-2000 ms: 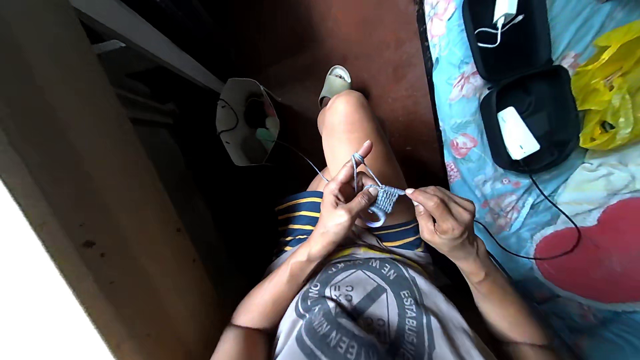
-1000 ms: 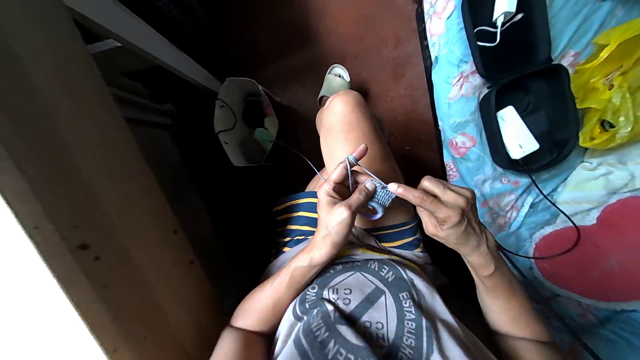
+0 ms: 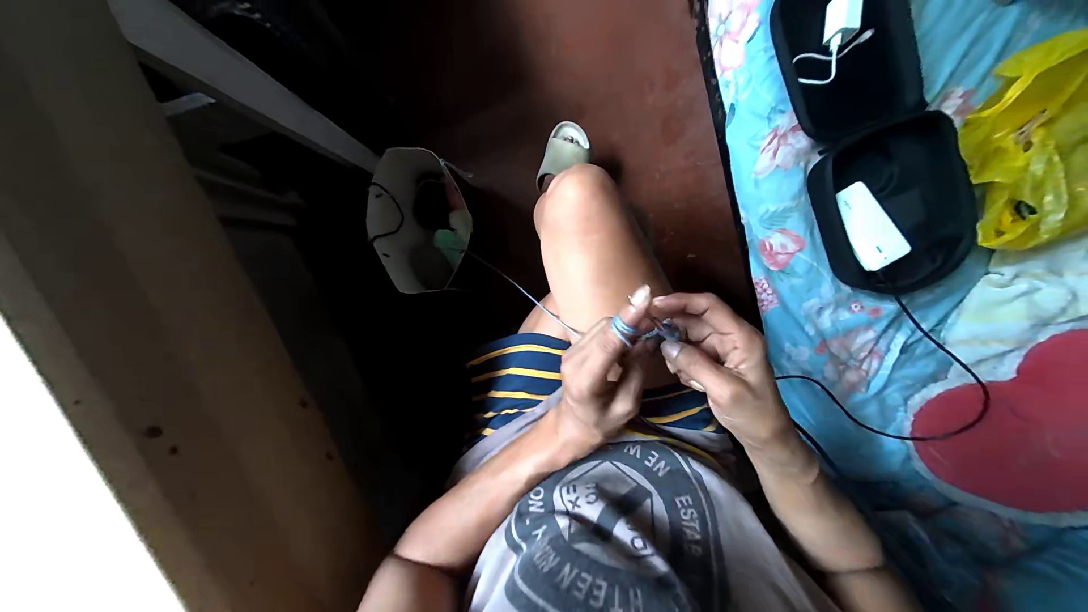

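Over my lap, my left hand (image 3: 602, 370) has light blue-grey yarn (image 3: 625, 330) wound around its raised index finger. Between the two hands is a small piece of crocheted or knitted yarn work (image 3: 665, 330), largely covered by fingers. My right hand (image 3: 722, 365) pinches this piece with thumb and fingertips, close against the left fingers. Whether it also holds a hook cannot be told. A strand of yarn (image 3: 523, 291) runs from the left hand to an open pale bag (image 3: 395, 263) on the left, which has a light green thing (image 3: 449, 244) inside.
A flowered blue bedsheet (image 3: 837, 361) lies to the right. On it are an open black case (image 3: 943, 195) with a white device (image 3: 873, 225), a black cable (image 3: 943, 340), a yellow plastic bag (image 3: 1033, 140) and a red heart-patterned cloth (image 3: 1011, 425). A wooden panel (image 3: 170, 340) stands at the left.
The right hand has turned and its fingers have closed around the yarn piece, which showed more plainly before. The left hand has turned too, and the two hands are now closer together.
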